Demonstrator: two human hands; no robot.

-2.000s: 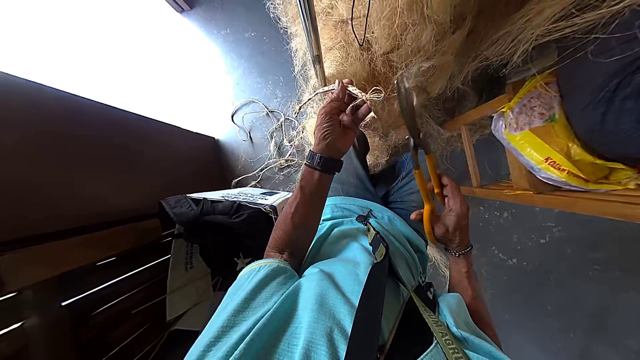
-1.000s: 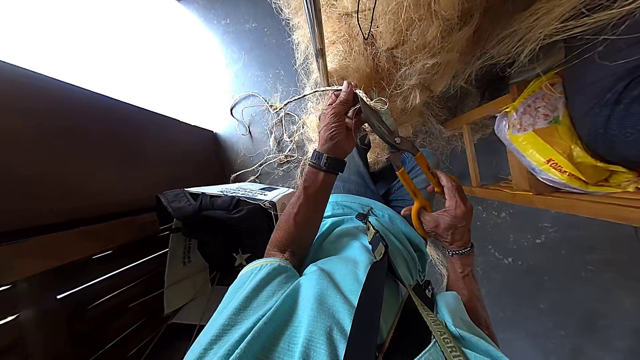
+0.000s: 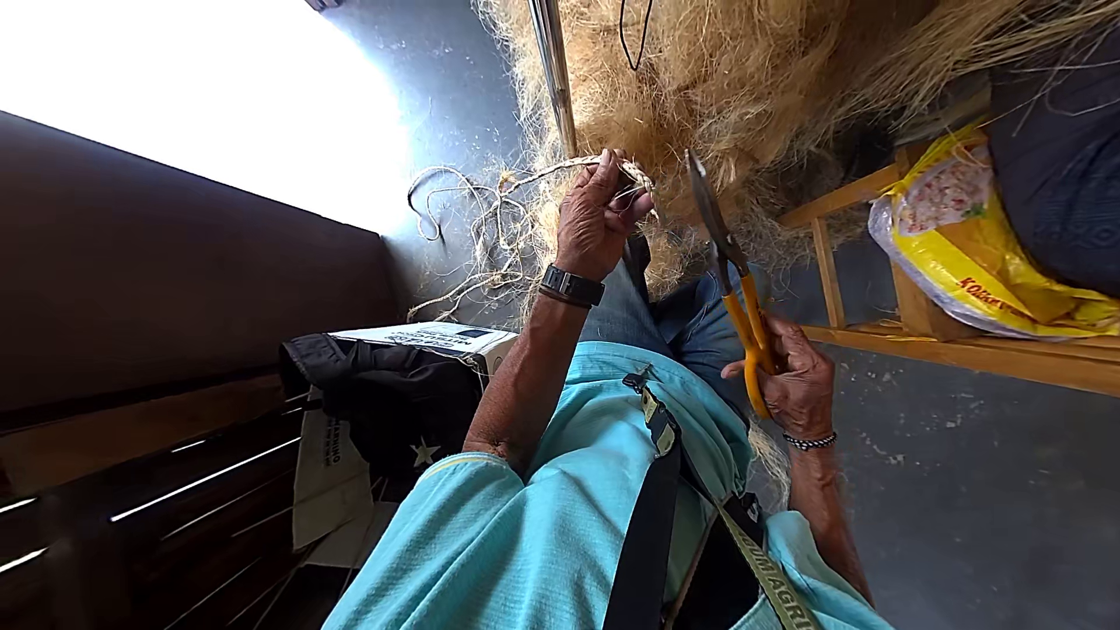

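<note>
My left hand point(image 3: 599, 214), with a black wristband, pinches a braided natural-fiber rope point(image 3: 573, 164) near its end. The rope trails left and drops into a loose tangle over the floor. To the right, my right hand point(image 3: 792, 376) grips a pair of large shears point(image 3: 744, 306) by their orange handles. The blades point up, apart from the rope, and look nearly closed. A big heap of pale loose fiber point(image 3: 700, 79) lies beyond both hands.
A metal pole point(image 3: 553, 74) stands just beyond my left hand. On the right, a yellow plastic bag point(image 3: 989, 254) rests on a wooden frame point(image 3: 962, 357). At the left are a cardboard box point(image 3: 437, 337) with black cloth point(image 3: 385, 394) and a dark wall point(image 3: 192, 236).
One second ago the shears' blades were at the rope end beside my left hand. Now the shears are off to the right of it, and my left hand has turned the rope end downward.
</note>
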